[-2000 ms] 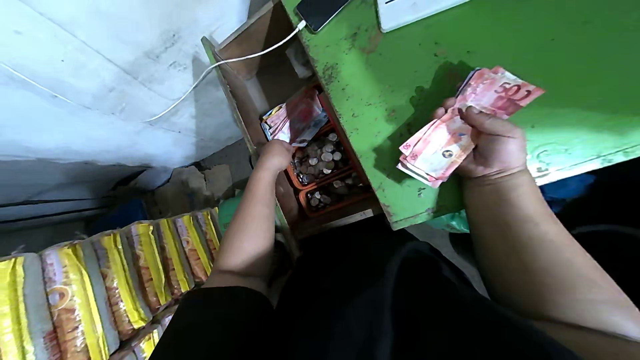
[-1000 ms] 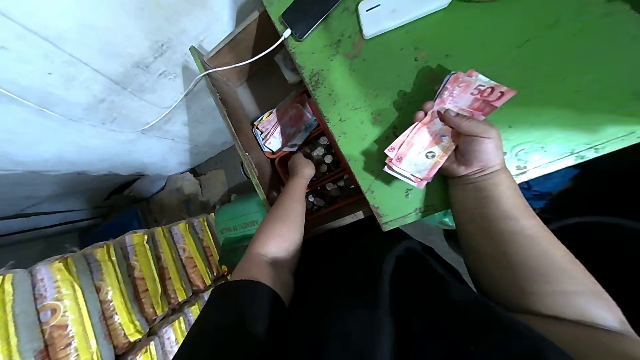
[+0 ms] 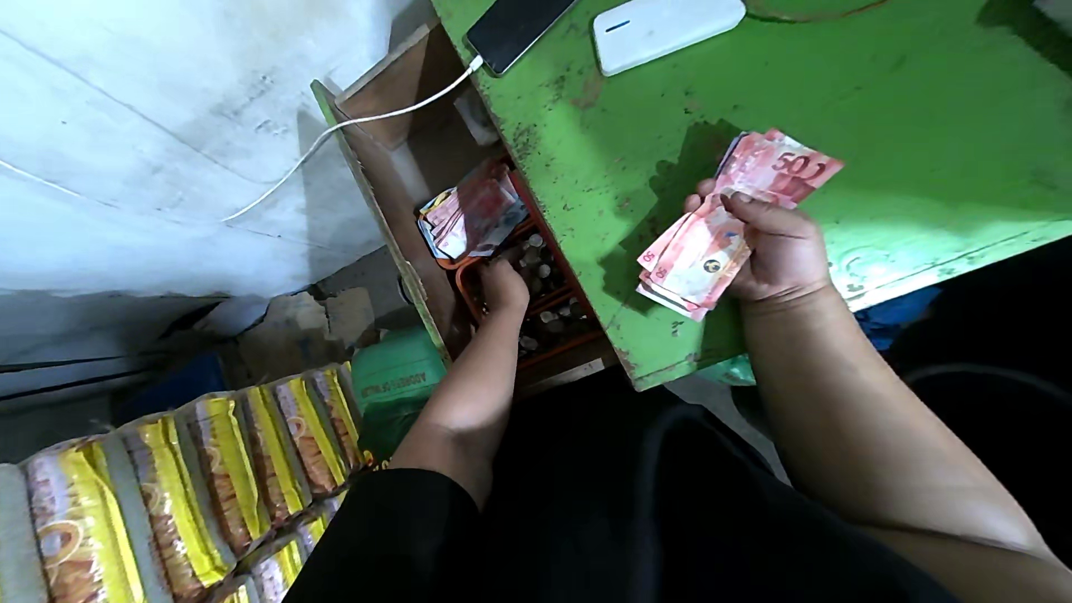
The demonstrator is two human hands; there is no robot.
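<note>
My right hand grips a fanned stack of reddish banknotes over the green tabletop, thumb on top. My left hand reaches down into an orange tray in the open wooden drawer, among coins; its fingertips are hidden, so whether it holds any coins does not show. Just beyond that hand, a pile of mixed banknotes lies in the tray's far compartment. More coins fill the compartment nearer to me.
A dark smartphone with a white cable lies at the edge of the green table, beside a white power bank. The drawer's wooden side faces a pale wall. Yellow-striped packets stand in rows at lower left.
My left hand has moved from the banknote pile in the drawer to the coins nearer to me. My right hand still holds its banknotes.
</note>
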